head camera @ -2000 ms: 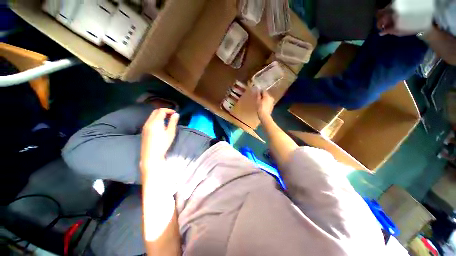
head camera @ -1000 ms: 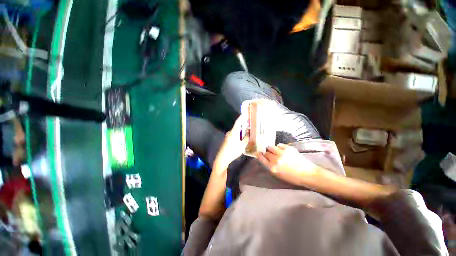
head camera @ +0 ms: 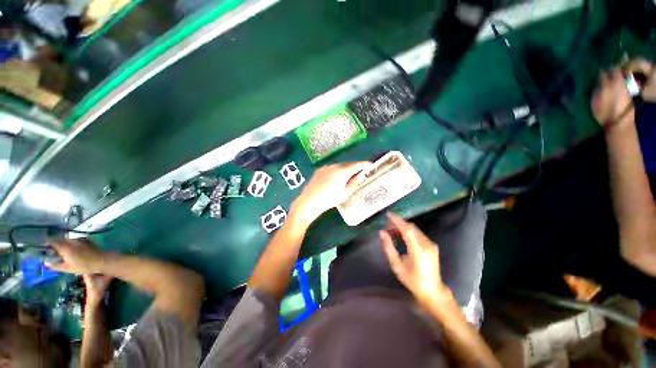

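A shallow cream plastic housing (head camera: 380,188) with rounded corners lies at the front edge of the green bench, its inside facing up. My left hand (head camera: 332,188) is on its left end and holds it, the fingertips over its upper rim. My right hand (head camera: 411,253) is just below the housing, apart from it, fingers spread and empty. White retaining brackets (head camera: 273,218) lie loose to the left. A green screw basket (head camera: 331,135) full of silver screws stands behind the housing, with a black screw tray (head camera: 383,102) touching it.
Two black cup-like parts (head camera: 263,152) sit left of the basket. Small dark wrapped parts (head camera: 208,192) are piled further left. A black screwdriver (head camera: 452,50) hangs at the top. Black cables (head camera: 496,154) coil at right. People's arms reach in at both sides.
The view has turned from the cartons and lap to the bench. The housing has moved from over my lap onto the bench edge. My right hand has let go of it.
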